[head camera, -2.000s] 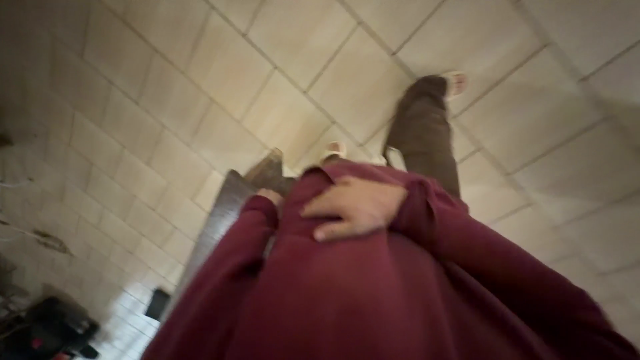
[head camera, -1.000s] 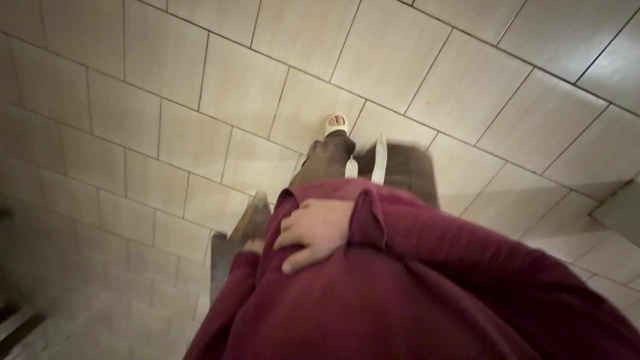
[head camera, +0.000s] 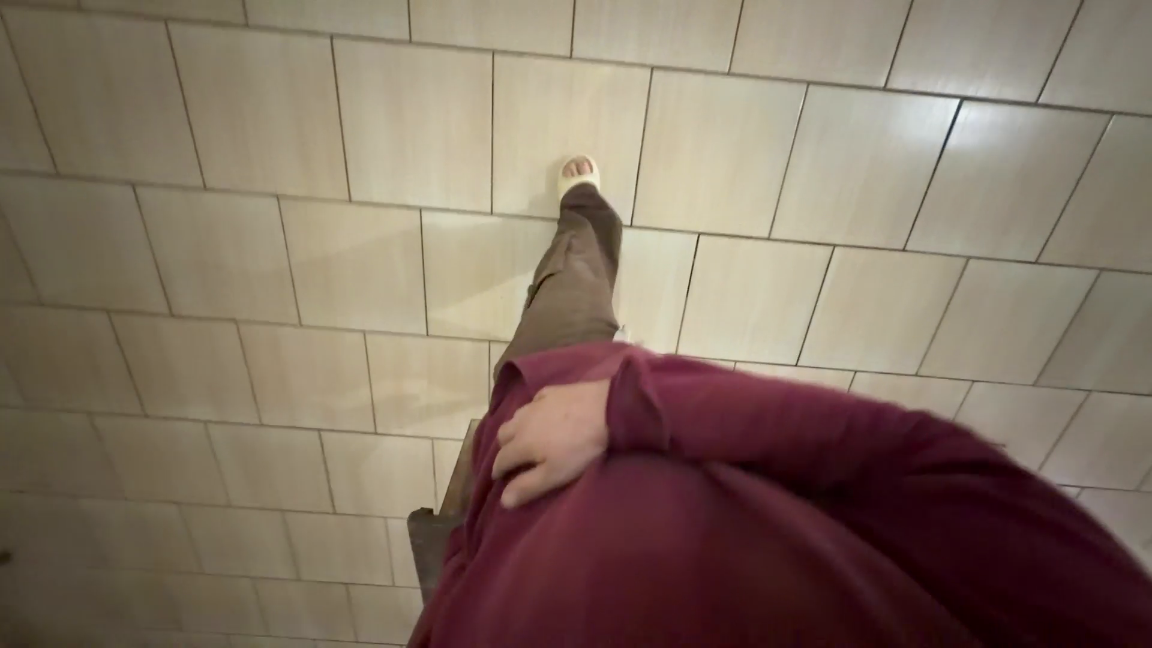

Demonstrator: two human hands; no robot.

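My right hand (head camera: pixel 553 443) lies against the front of my maroon long-sleeved top (head camera: pixel 684 558), thumb apart from the slightly bent fingers, and no object shows in it. My left hand is out of sight, behind the top or outside the frame. At my left side, the corner of a dark grey flat thing (head camera: pixel 427 544) and a brown, wood-like piece (head camera: pixel 461 468) stick out from behind the top. What holds them cannot be seen. Below the top, one leg in brown trousers (head camera: pixel 571 288) reaches forward, with a cream open-toed sandal (head camera: pixel 578 173) on the foot.
Large beige floor tiles (head camera: pixel 261 261) with dark joints spread around my body. Light reflects from the tiles at the upper right, and a soft shadow falls on those left of my leg. A small dark spot shows at the far left edge.
The foot in the sandal is farther forward from my body than one second ago. Part of my left hand showed beside the grey thing earlier and is now hidden. My right hand stays on the top.
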